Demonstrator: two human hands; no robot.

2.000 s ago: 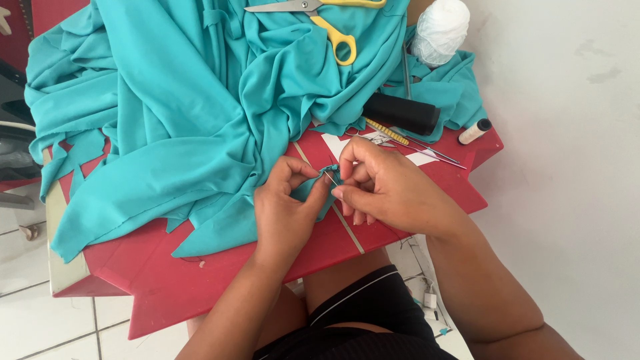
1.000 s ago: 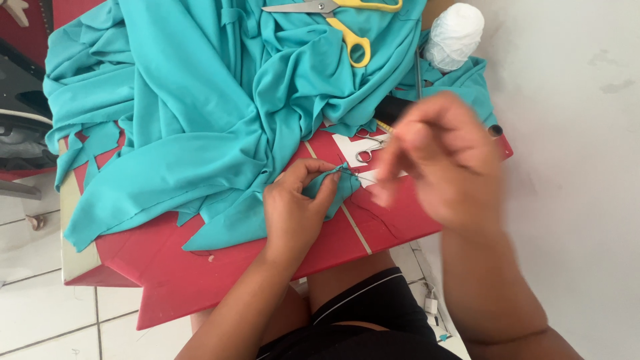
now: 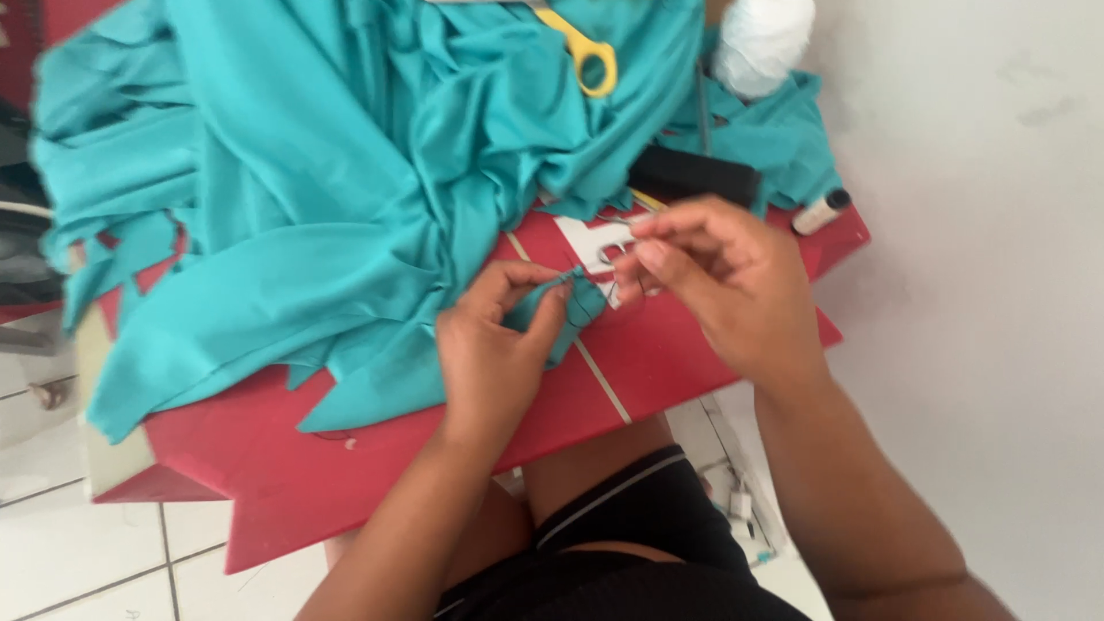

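Turquoise fabric (image 3: 328, 267) lies in folds over a red table (image 3: 655, 345). My left hand (image 3: 500, 328) pinches a small gathered edge of this fabric between thumb and forefinger. Dark thread (image 3: 586, 312) loops beside the pinched edge. To the right of it, my right hand (image 3: 733, 285) is raised with thumb and forefinger together at a thin, dark, needle-like piece; the piece is too blurred to name surely. Small metal scissor handles (image 3: 614, 252) show on white paper (image 3: 580, 240) just left of my right fingertips.
Yellow-handled scissors (image 3: 593, 65) rest on the fabric. Behind my right hand are a black case (image 3: 694, 175) and a ball of white yarn (image 3: 763, 43). A thread spool (image 3: 821, 212) lies near the table's right corner. A pale wall (image 3: 966, 259) stands at the right.
My right hand was close against my left at the fabric edge, then moved away to the right, blurred. It is now a little apart from my left hand, which keeps its pinch.
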